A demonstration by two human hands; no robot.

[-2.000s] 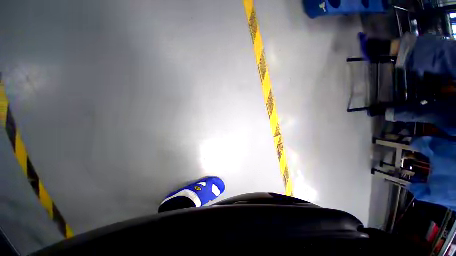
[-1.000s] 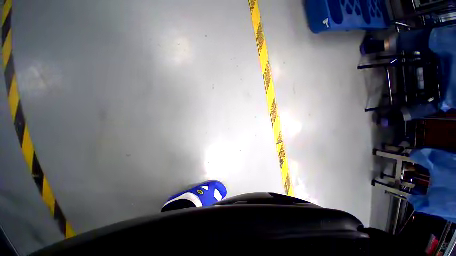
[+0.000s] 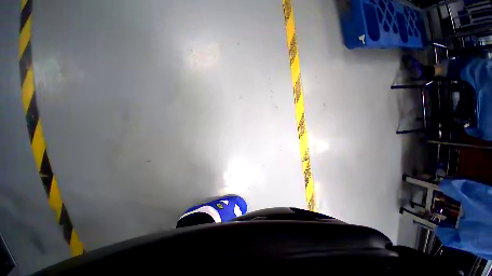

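Note:
Neither of my hands is in the picture. A blue-and-white shoe shows at the bottom centre on the glossy grey floor, partly hidden by a smooth black curved shape that fills the bottom edge. A yellow-black tape line runs down the floor right of the shoe. Another tape line runs down the left side.
A blue plastic pallet lies at the upper right. Below it are a metal-framed stool and a seated person in a blue smock. Another blue smock and a metal frame show at the lower right.
The pallet, stool and smocks have shifted down in the picture, and more of the pallet shows. The left tape line has shifted right. The shoe has barely moved.

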